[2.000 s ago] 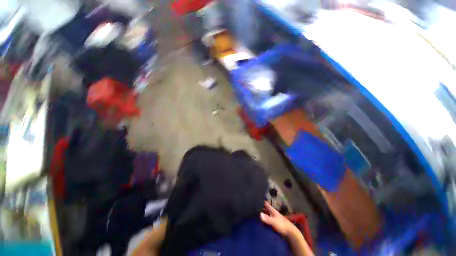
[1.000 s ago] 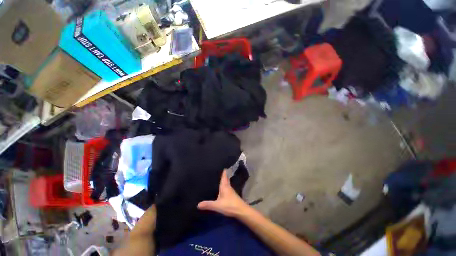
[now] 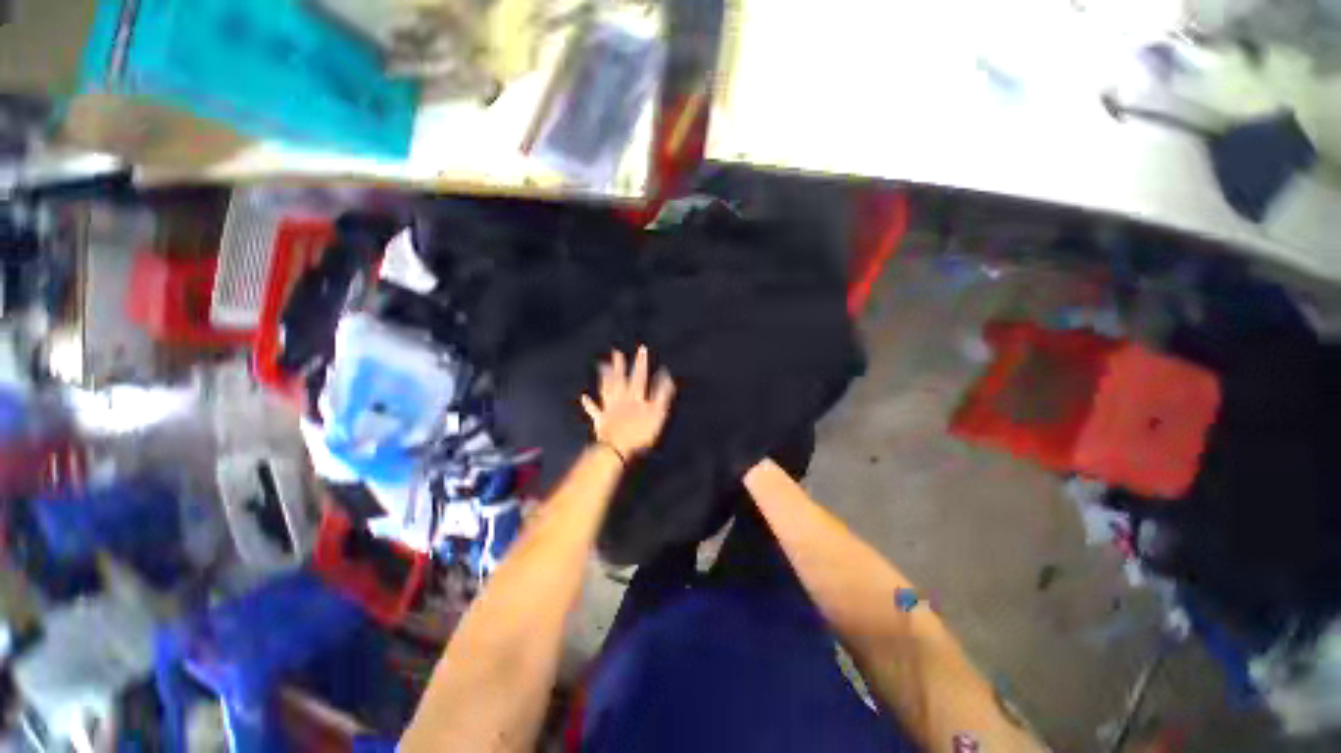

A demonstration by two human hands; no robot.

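Observation:
A large soft heap of black fabric (image 3: 721, 331) lies in front of me, in front of the table edges. My left hand (image 3: 630, 406) rests on top of it with the fingers spread, pressing flat and gripping nothing visible. My right forearm (image 3: 846, 566) reaches in from the lower right; my right hand is hidden under or behind the fabric's near edge. The fabric's lower fold hangs towards my knees.
White tabletops (image 3: 956, 103) run along the top. A red stool (image 3: 1147, 419) is on the floor at right, near dark fabric. Left of the heap are a light blue and white pile (image 3: 385, 397), red baskets and a white basket (image 3: 247, 265). A teal box (image 3: 265, 74) is at upper left.
The view has swung. The black fabric has moved from my lap forward onto the dark heap. My left hand has come into view on top; my right hand has gone out of sight at the fabric.

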